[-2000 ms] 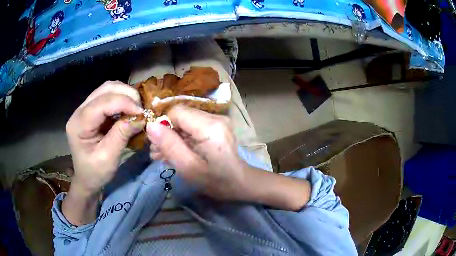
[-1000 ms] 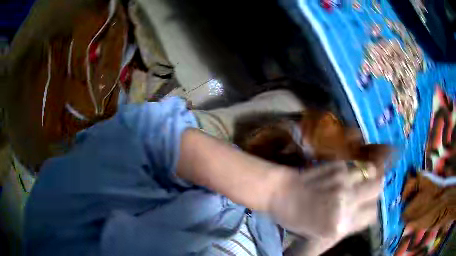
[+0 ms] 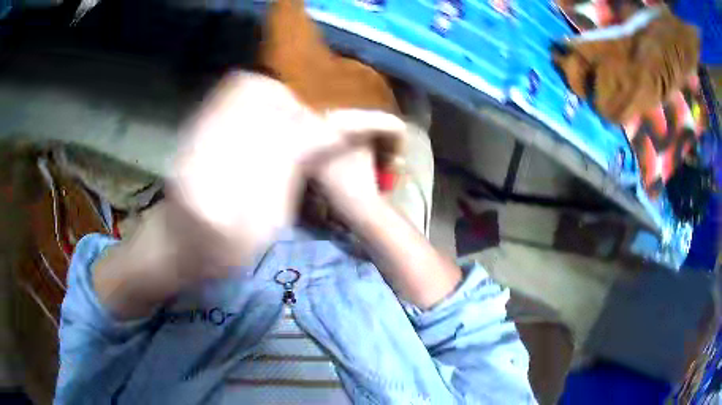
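Note:
A rust-brown fabric piece (image 3: 328, 75) rises above my two hands over the lap, its lower part hidden by them. My left hand (image 3: 241, 154) is large and strongly blurred in front of it; its fingertips and any hold cannot be made out. My right hand (image 3: 348, 174) is curled around the fabric's lower part, close beside my left hand. A small red spot, apparently a heart charm (image 3: 386, 179), shows at the right hand's outer side. No zipper or slider can be made out.
The blue print-covered table (image 3: 475, 59) runs diagonally across the upper right. On it, a brown piece with a pale edge (image 3: 633, 67) lies on an orange-red wavy-patterned cloth (image 3: 663, 150). Brown pieces with pale lines (image 3: 51, 225) are at the left. A brown box (image 3: 546, 348) stands lower right.
The view has swung: the table edge has turned, the brown heap at left shows less and the charm pile is out of view. Both hands are now together over the lap with the fabric.

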